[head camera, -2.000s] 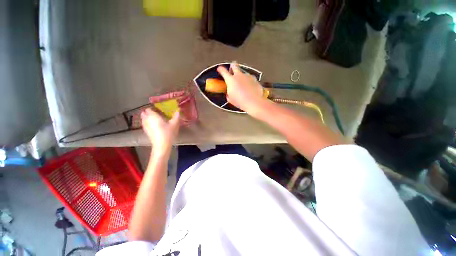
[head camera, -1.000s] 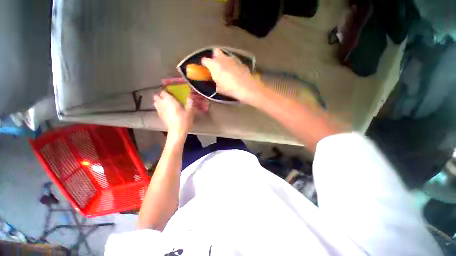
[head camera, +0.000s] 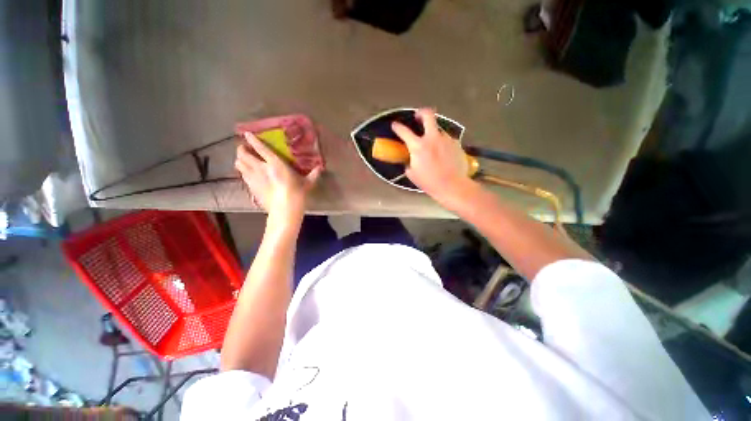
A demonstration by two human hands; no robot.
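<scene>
A pink-red pocket piece (head camera: 303,141) lies flat near the table's front edge, with the yellow template (head camera: 275,143) on it and its edges showing around the template. My left hand (head camera: 270,174) rests on the piece and template, fingers spread, covering their lower left part. My right hand (head camera: 434,156) grips the orange handle of the steam iron (head camera: 380,130), whose pointed end faces left. The iron stands on the table to the right of the piece, apart from it. A thin black cord loop (head camera: 148,169) runs left from the piece.
The ironing table cover (head camera: 206,66) is grey-beige. A dark hose (head camera: 535,163) and a yellow hose run right from the iron. A small wire ring (head camera: 506,94) lies beyond them. Dark pieces (head camera: 387,11) lie at the far side. A red basket (head camera: 165,279) is below the table edge.
The iron in my right hand has moved right, away from the piece it was touching or overlapping. My left hand has shifted slightly left and lies across the template. The view has shifted.
</scene>
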